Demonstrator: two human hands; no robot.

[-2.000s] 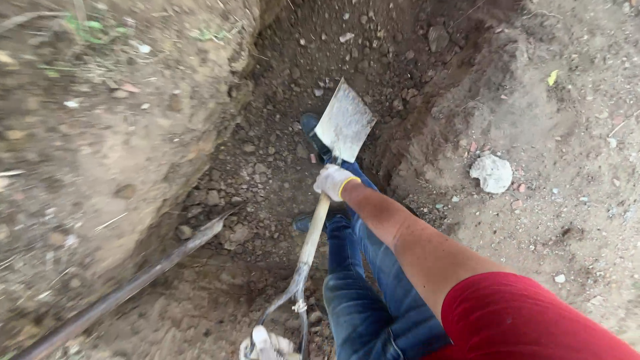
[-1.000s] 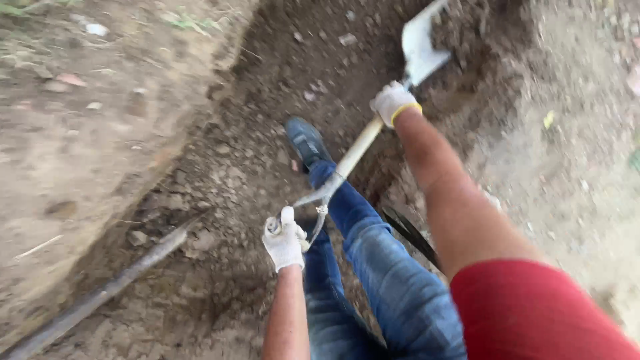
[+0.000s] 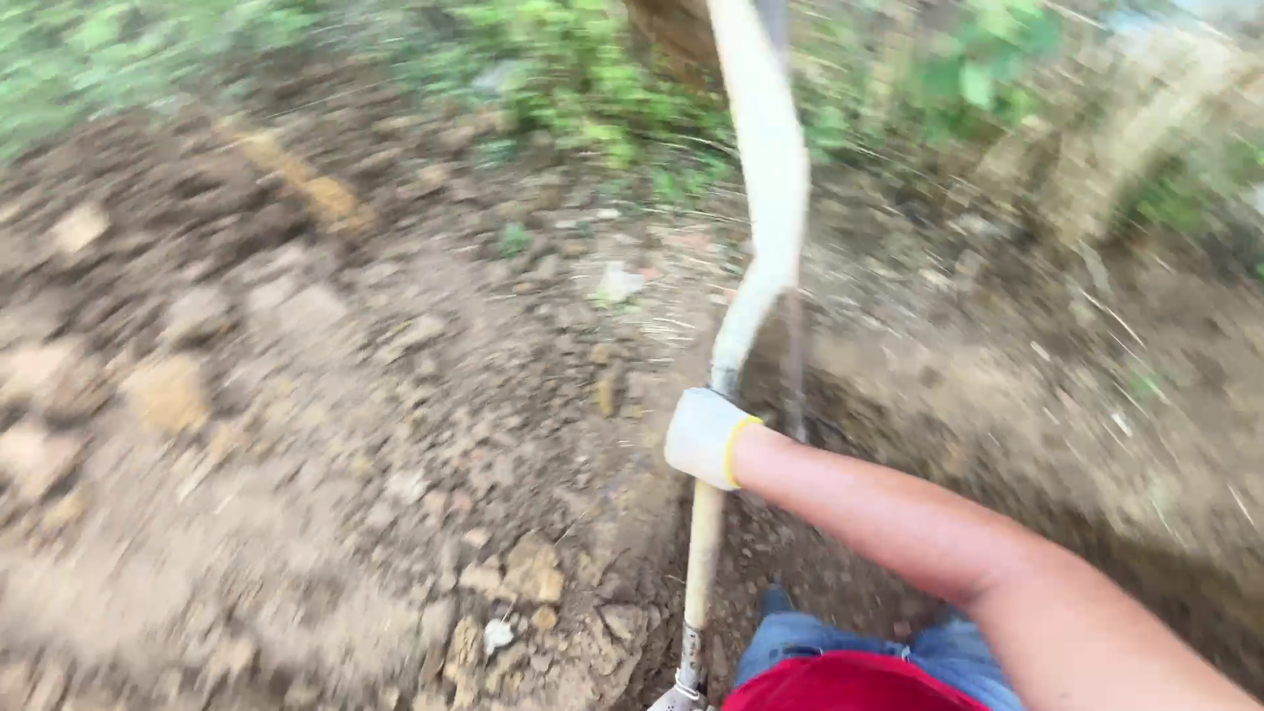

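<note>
My right hand (image 3: 709, 438), in a white glove with a yellow cuff, is closed around the shovel's wooden shaft (image 3: 703, 553) close to its metal socket. Above that hand the shovel's metal blade (image 3: 770, 168) points up and away, seen nearly edge-on and blurred. At the bottom edge of the view, a small part of my left hand (image 3: 677, 699) in a white glove shows at the handle end of the shovel. Its fingers are mostly cut off by the frame. Whether soil lies on the blade cannot be told.
Loose soil with stones (image 3: 533, 568) spreads over the left side. A dug trench (image 3: 839, 533) runs around my legs and off to the right, with an earth bank (image 3: 987, 395) beyond. Green plants (image 3: 592, 89) grow along the far edge. A dark upright bar (image 3: 795, 365) stands behind the blade.
The view has swung up from the trench floor to the ground and plants beyond. The shovel, earlier low over the trench, is now raised with its blade pointing away.
</note>
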